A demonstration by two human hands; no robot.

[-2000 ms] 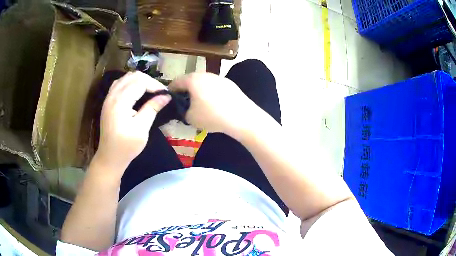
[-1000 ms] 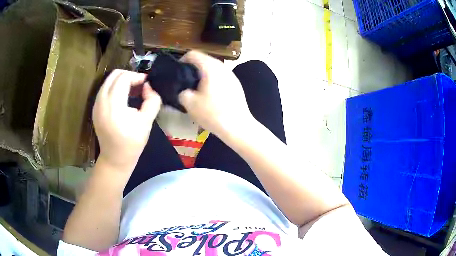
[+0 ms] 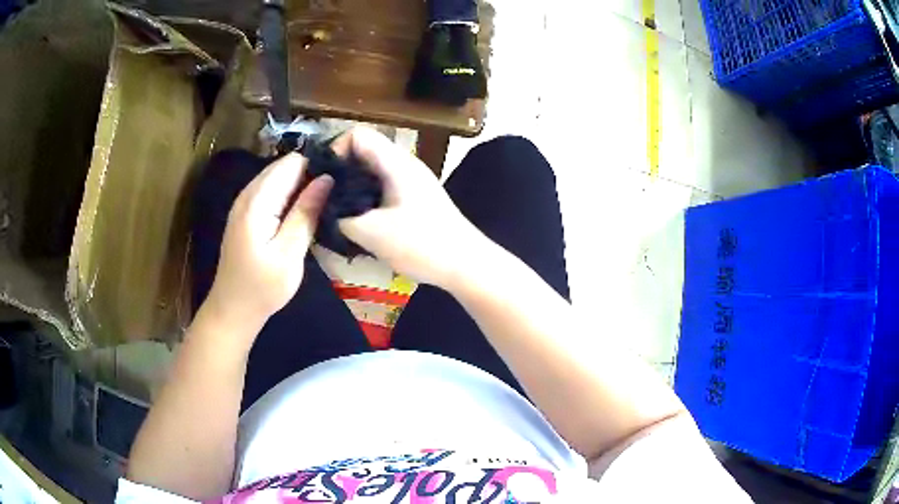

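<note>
A dark, crumpled fabric pouch is bunched between my two hands, above the gap between my knees. My left hand grips its left edge between thumb and fingers. My right hand holds its right side, fingers curled over the top. The pouch's logo and mouth cannot be made out. A silvery-white piece shows just above the pouch, at the stool's near left edge. A dark pouch with gold lettering lies on the stool's right edge.
The brown wooden stool is ahead, with a dark strap over its left side. An open cardboard carton stands at left. A blue crate with dark characters and a blue basket stand at right.
The pouch was hidden low in my hands, then raised and spread; now it is bunched and slightly lower. My left hand has moved right, closer to my right hand.
</note>
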